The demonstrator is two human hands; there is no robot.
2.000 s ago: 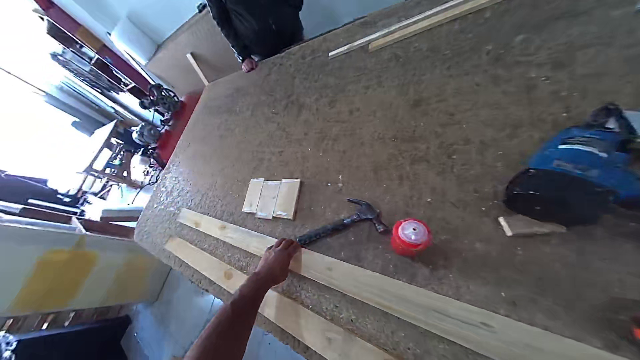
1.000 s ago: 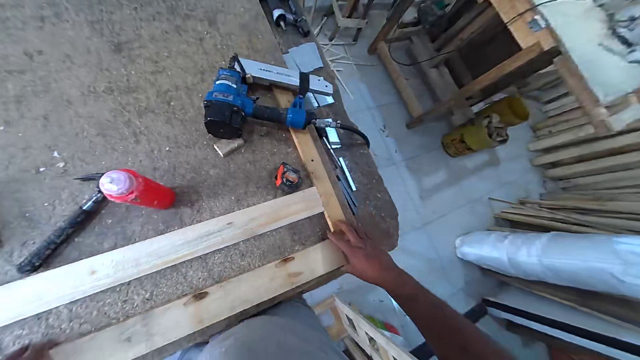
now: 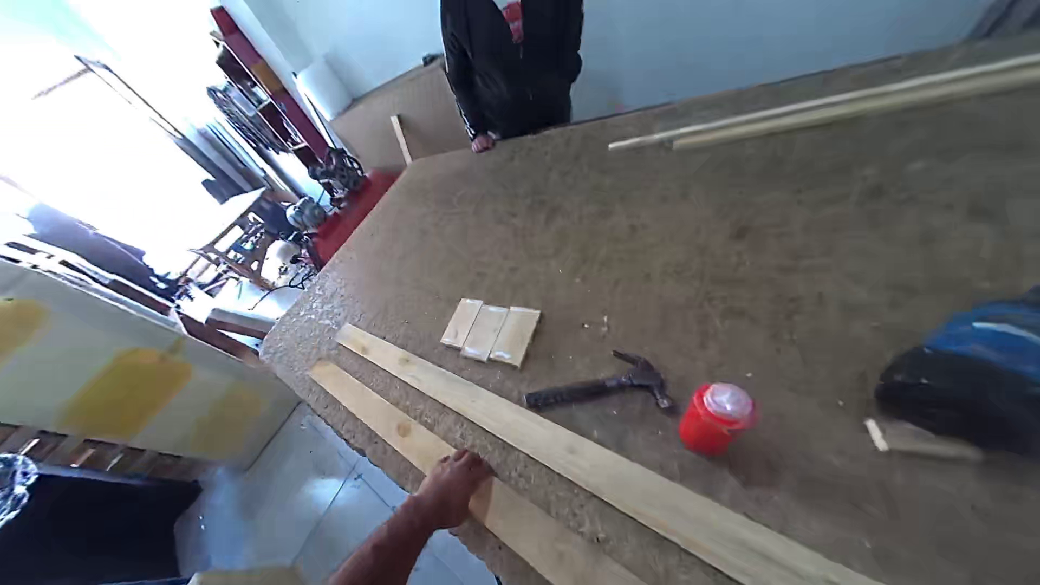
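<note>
My left hand (image 3: pixel 457 487) reaches in from the bottom, its fingers curled over the nearer wooden board (image 3: pixel 540 528). Beyond it, roughly parallel with a gap between, lies a second long wooden board (image 3: pixel 561 451). A claw hammer (image 3: pixel 597 388) with a black handle lies behind that board, its head toward a red bottle (image 3: pixel 715 418) with a pale cap. Side by side to the hammer's left are three short wood pieces (image 3: pixel 490 329). My right hand is out of view.
A blue and black power tool (image 3: pixel 971 374) sits at the right edge beside a wood offcut (image 3: pixel 926 439). Long thin strips (image 3: pixel 812 110) lie at the worktable's (image 3: pixel 715 244) far side. A person (image 3: pixel 516 69) in dark clothes stands there, one hand on the edge.
My left hand has gone from the farther board, by the hammer's handle end, to the nearer board. My right hand, on a wooden piece one second ago, is out of view. The view swung right and back.
</note>
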